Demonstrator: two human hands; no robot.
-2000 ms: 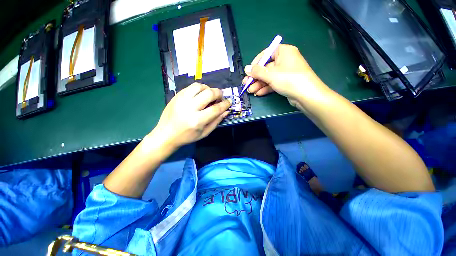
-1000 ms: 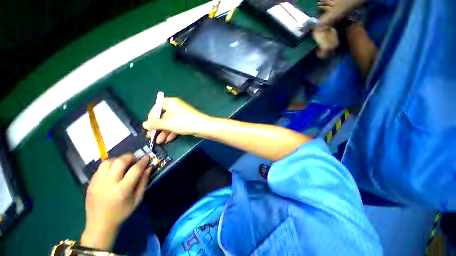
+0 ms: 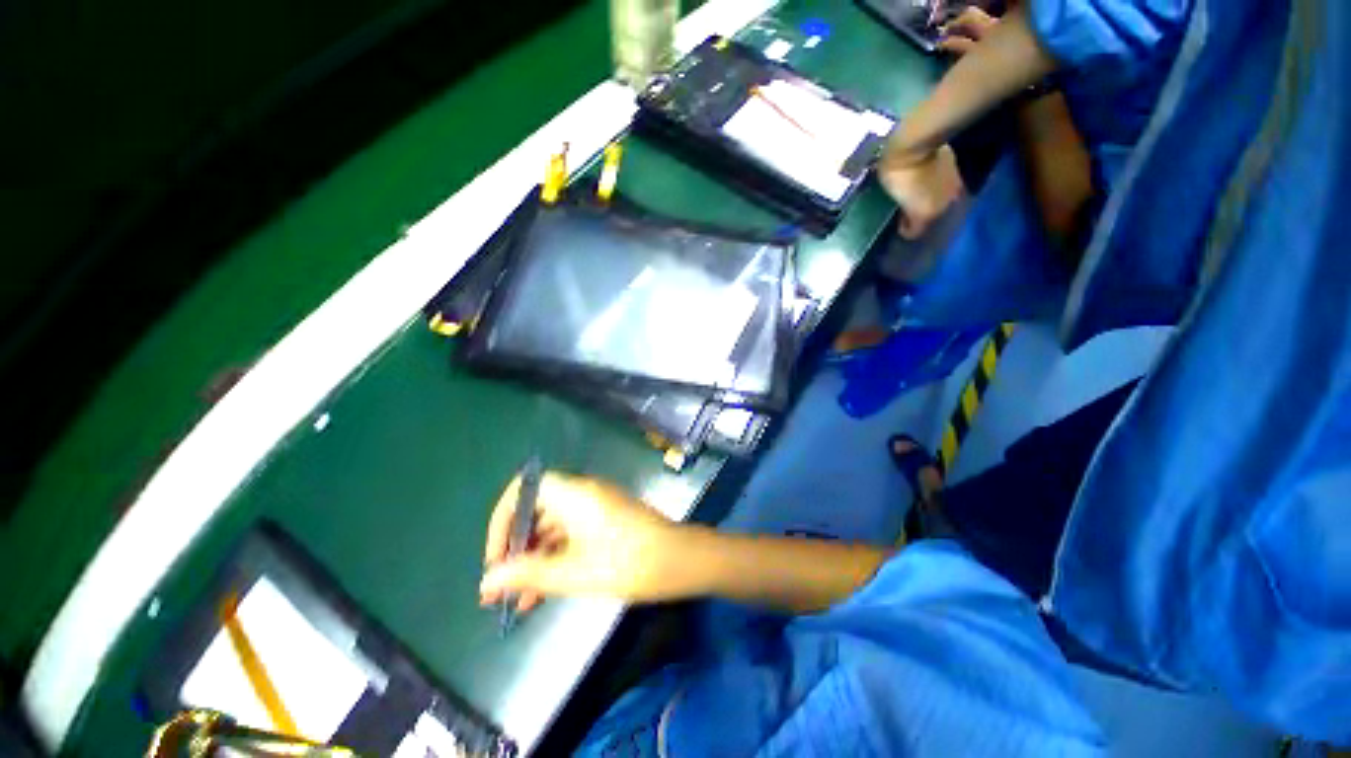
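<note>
The open-backed tablet unit (image 3: 388, 684) lies at the lower left, cut off by the bottom edge. Its silver-white area and orange ribbon cable (image 3: 259, 669) show, with part of the circuit board (image 3: 433, 736) at its near end. My right hand (image 3: 556, 551) is shut on the tweezers (image 3: 522, 536), which look dark, with the tip pointing down over the green mat, to the right of the unit and apart from it. My left hand is not in view; a gold-coloured band (image 3: 237, 738) shows at the bottom left edge.
Stacked touch screen panels (image 3: 637, 304) with yellow tails lie beyond my right hand. Farther off is a stack of open-backed tablets (image 3: 771, 131). Another worker in a blue smock (image 3: 1230, 385) sits at the right, arms at the bench. A white strip (image 3: 193, 489) runs along the far side.
The view has swung right, so the unit now sits lower left. My right hand and the tweezers have come away from the circuit board. My left hand has gone out of view.
</note>
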